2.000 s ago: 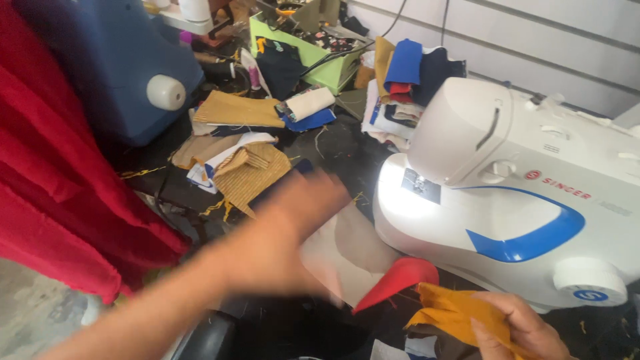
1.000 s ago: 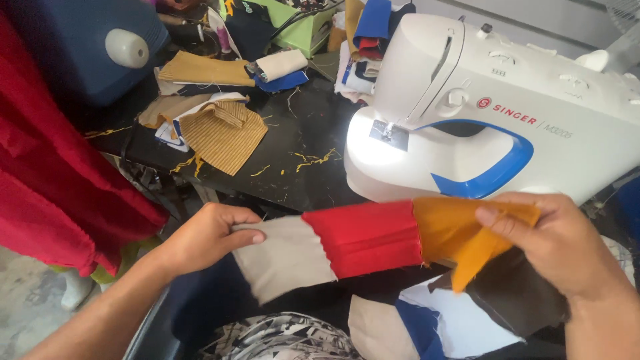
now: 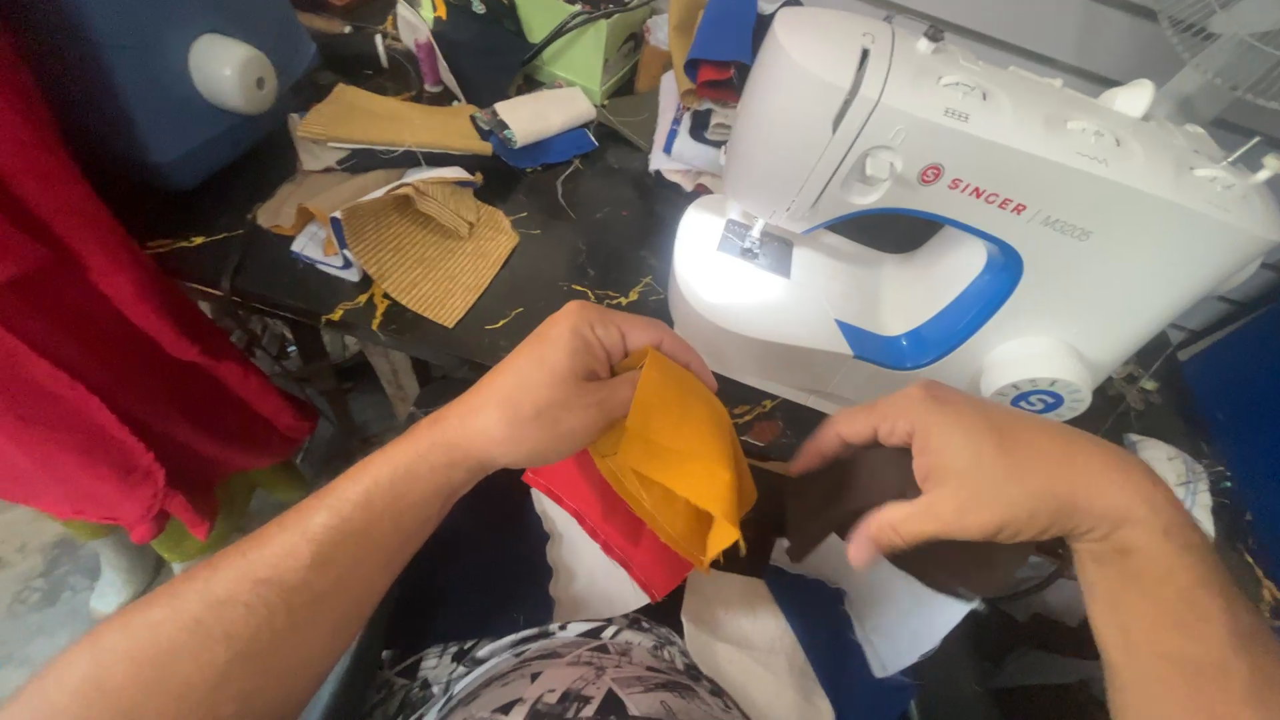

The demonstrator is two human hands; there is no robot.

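My left hand (image 3: 585, 385) pinches the top of a mustard-yellow fabric piece (image 3: 680, 450), which hangs folded over a red fabric piece (image 3: 625, 530) and a light grey-beige one (image 3: 585, 565) in the same strip. To its right, my right hand (image 3: 950, 480) is slightly blurred, its thumb and fingers apart. Just behind those fingers lies a dark brown fabric piece (image 3: 850, 495); whether they touch it I cannot tell. Below are a cream piece (image 3: 755, 640), a blue piece (image 3: 840, 635) and a white piece (image 3: 910, 610). A white Singer sewing machine (image 3: 820, 120) stands beyond, its lamp lit.
Striped tan fabric (image 3: 430, 250) and folded mustard fabric (image 3: 400, 122) lie on the black table (image 3: 560, 265) among yellow thread scraps. A light green box (image 3: 590, 50) is at the back. Red cloth (image 3: 100, 330) hangs at the left beside a blue machine body (image 3: 150, 90).
One second ago both hands held the strip stretched out; now it hangs folded from my left hand. My right hand has let go of the yellow end.
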